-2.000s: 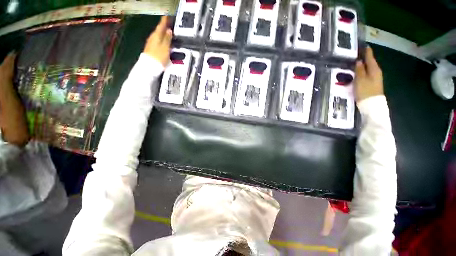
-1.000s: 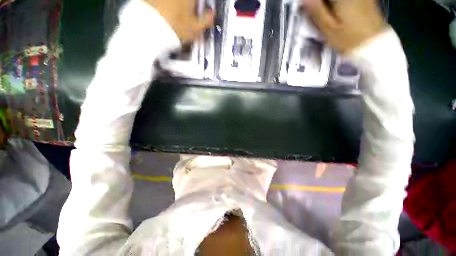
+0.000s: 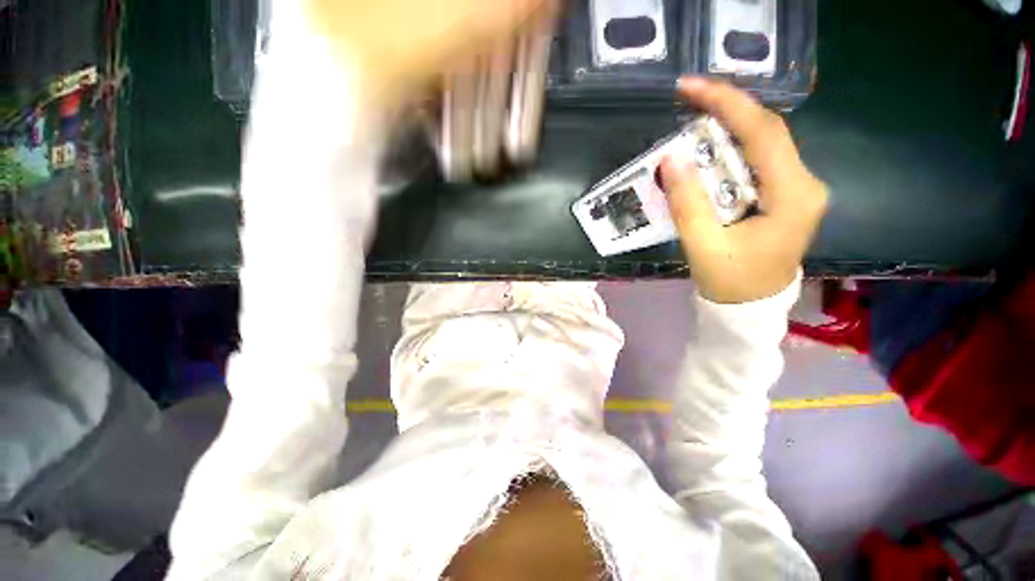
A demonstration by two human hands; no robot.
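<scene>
My right hand (image 3: pixel 743 210) grips a white keypad mobile phone (image 3: pixel 624 210) above the dark green mat, its back with the label area up and tilted; whether another phone lies under it I cannot tell. My left hand (image 3: pixel 426 45) is blurred at the top and is closed around several phones (image 3: pixel 488 125) standing side by side, their narrow silver edges showing below it. The blister tray (image 3: pixel 800 68) lies at the top edge, partly cut off, with white phones (image 3: pixel 743 40) in its right pockets. My left hand and sleeve hide part of the tray.
The mat (image 3: pixel 193 227) ends at a front edge just before my body. Printed sheets (image 3: pixel 68 159) lie at the left. A person's grey sleeve (image 3: pixel 68 397) is at the lower left and a person's red clothing (image 3: pixel 982 386) at the right. A red and white item lies at the upper right.
My hands have come off the tray's sides and now hold phones over the mat. The right hand has moved down towards me with a phone. The tray sits higher in view.
</scene>
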